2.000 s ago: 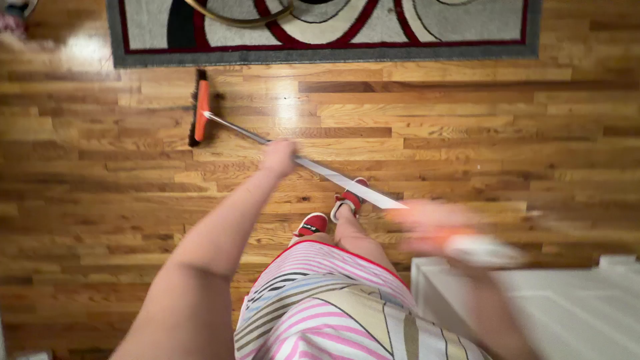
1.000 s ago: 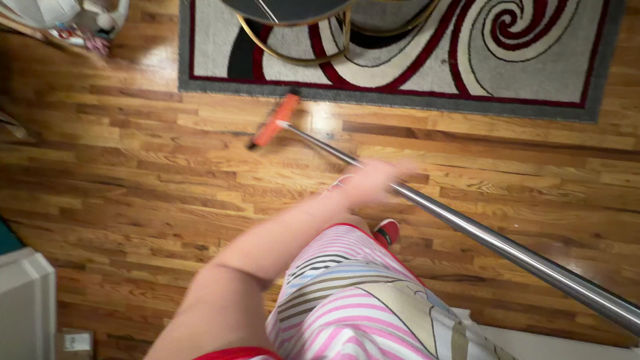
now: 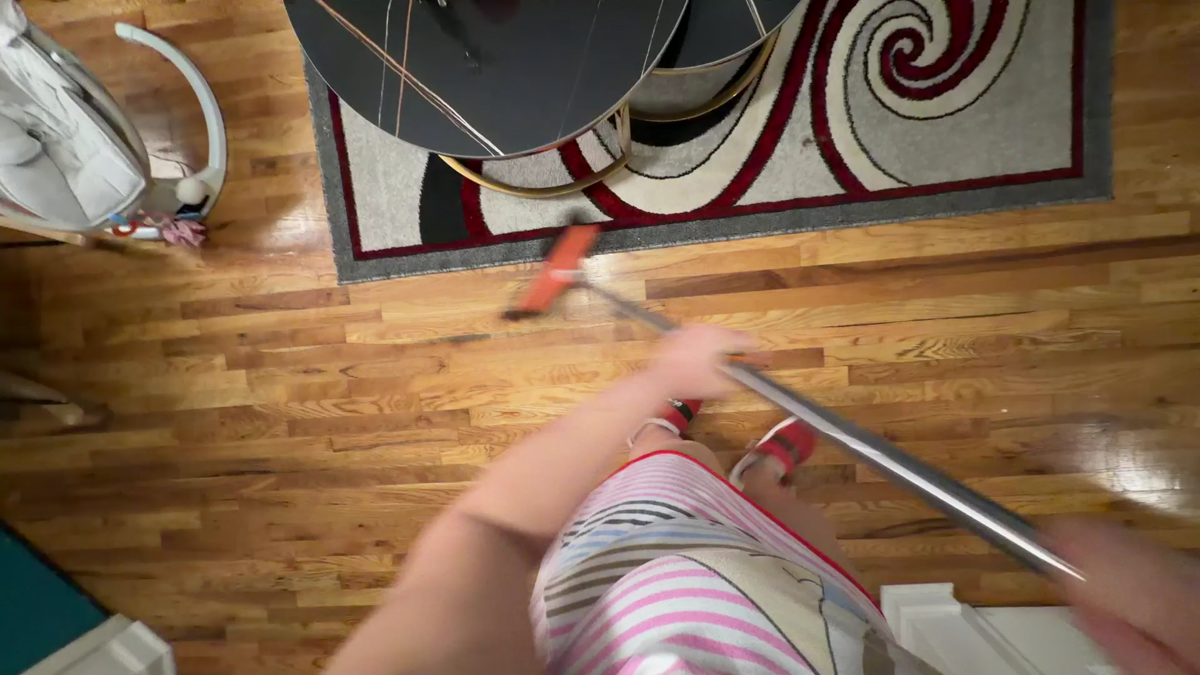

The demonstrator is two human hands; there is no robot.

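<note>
A long metal pole (image 3: 881, 450) runs from the lower right up to an orange broom head (image 3: 561, 270) with a dark edge. The head is blurred and lies across the front edge of the patterned rug (image 3: 619, 238), partly over the wood floor (image 3: 422, 375). My left hand (image 3: 701, 360) is closed around the pole's middle, in front of my body. Farther back, at the lower right, my right hand (image 3: 1125, 581) grips the upper part of the pole, blurred and partly cut off by the frame edge.
Dark round tables (image 3: 487, 75) with gold-coloured frames stand on the rug. A grey baby swing (image 3: 75, 159) is at the upper left. White furniture or trim corners are at the lower right (image 3: 919, 609) and lower left (image 3: 112, 649). My red shoes (image 3: 783, 445) are under the pole.
The broom head has come to overlap the rug's edge; a second ago it was on the wood beside it. My right hand has come back into view. The view has shifted to show more tables and the swing.
</note>
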